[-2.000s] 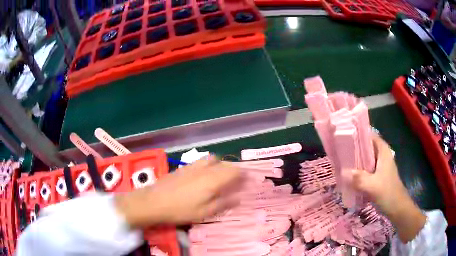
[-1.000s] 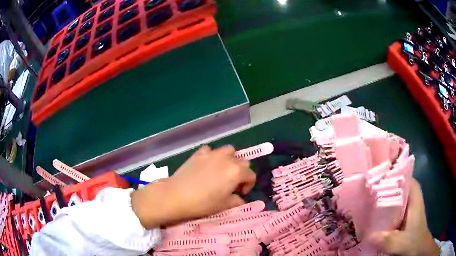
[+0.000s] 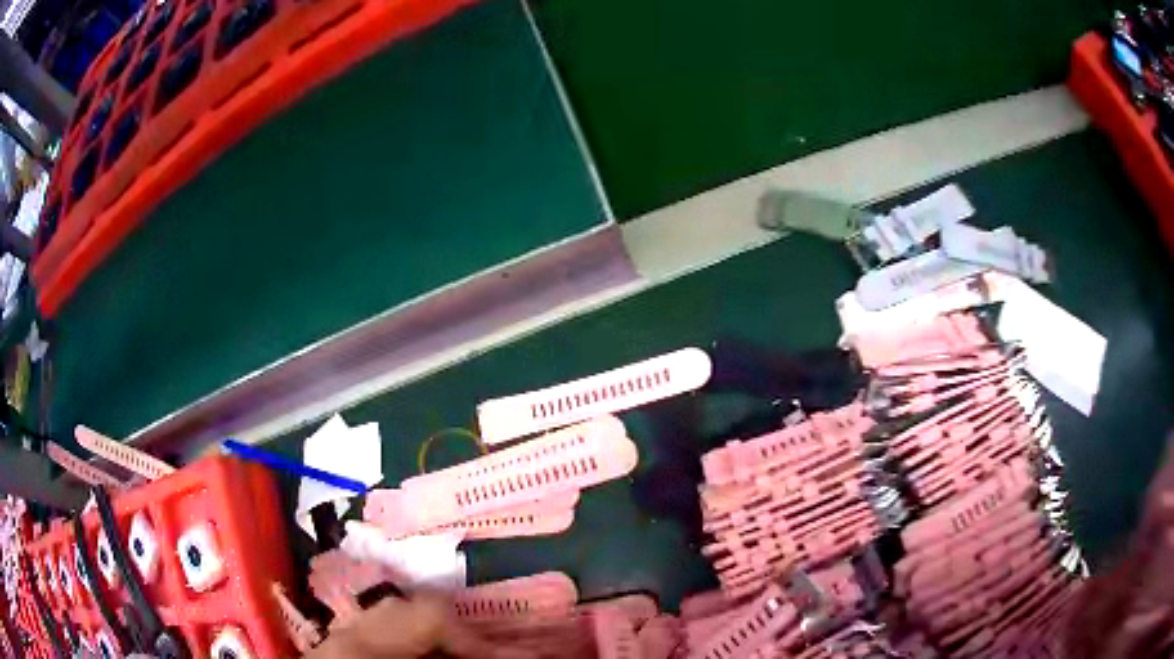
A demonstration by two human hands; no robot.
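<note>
Pink long straps with holes [image 3: 515, 479] lie in a small stack, with a single strap [image 3: 599, 393] just behind it and more at the bottom edge. Pink short strap halves lie in two stacks, one in the middle [image 3: 785, 496] and one at right [image 3: 946, 444]. My left hand [image 3: 399, 631] is cut off by the bottom edge beside pink straps; its fingers are hidden or blurred. A dark, blurred, skin-toned shape at the lower right edge may be my right hand [image 3: 1139, 599]. A red tray [image 3: 258, 509] at lower left holds white watch cases [image 3: 200, 556].
A blue stick [image 3: 296, 466] and white paper [image 3: 341, 464] lie beside the tray. Grey-white strips [image 3: 953, 258] and a white card [image 3: 1062, 350] lie at right. A raised green platform [image 3: 348, 193] bears a red tray [image 3: 296, 84]. Another red tray [image 3: 1127, 122] stands upper right.
The view has moved down and closer. The pink bundle held in my right hand is no longer seen there. My left hand has moved down to the bottom edge, uncovering the long straps.
</note>
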